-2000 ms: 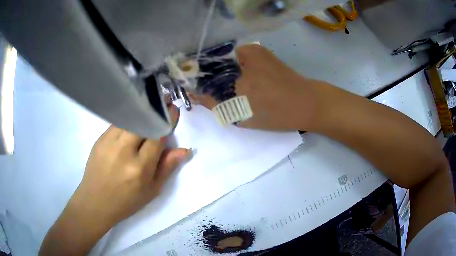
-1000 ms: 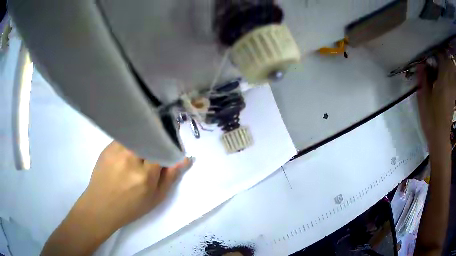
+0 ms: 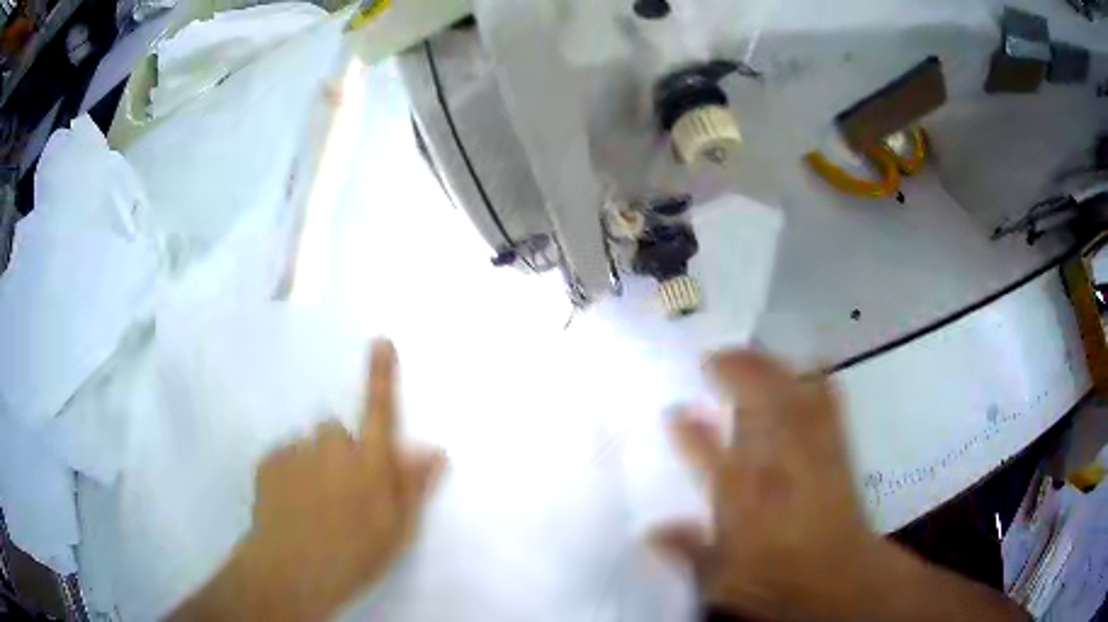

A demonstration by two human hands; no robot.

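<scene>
White fabric (image 3: 523, 486) lies below the sewing machine head (image 3: 535, 134), washed out by glare. The presser foot area (image 3: 595, 292) is partly lost in that glare. My left hand (image 3: 346, 504) is on or just over the cloth at lower left, index finger extended and thumb apart, holding nothing visible. My right hand (image 3: 778, 486) is blurred at the cloth's right side, fingers curled and spaced; whether they pinch the cloth cannot be told. A white piece (image 3: 739, 261) extends right of the ribbed cream tension knob (image 3: 678, 294).
Scissors with orange-yellow handles (image 3: 857, 176) lie on the machine bed at upper right. White cut pieces (image 3: 79, 280) are heaped at far left. A yellow-edged tray (image 3: 1081, 304) is at the right table edge. Ruler marks (image 3: 960, 444) run along the front edge.
The view has shifted and shows more of the table at left. My right hand has come back from the far right edge to the cloth. My left hand's index finger is now extended.
</scene>
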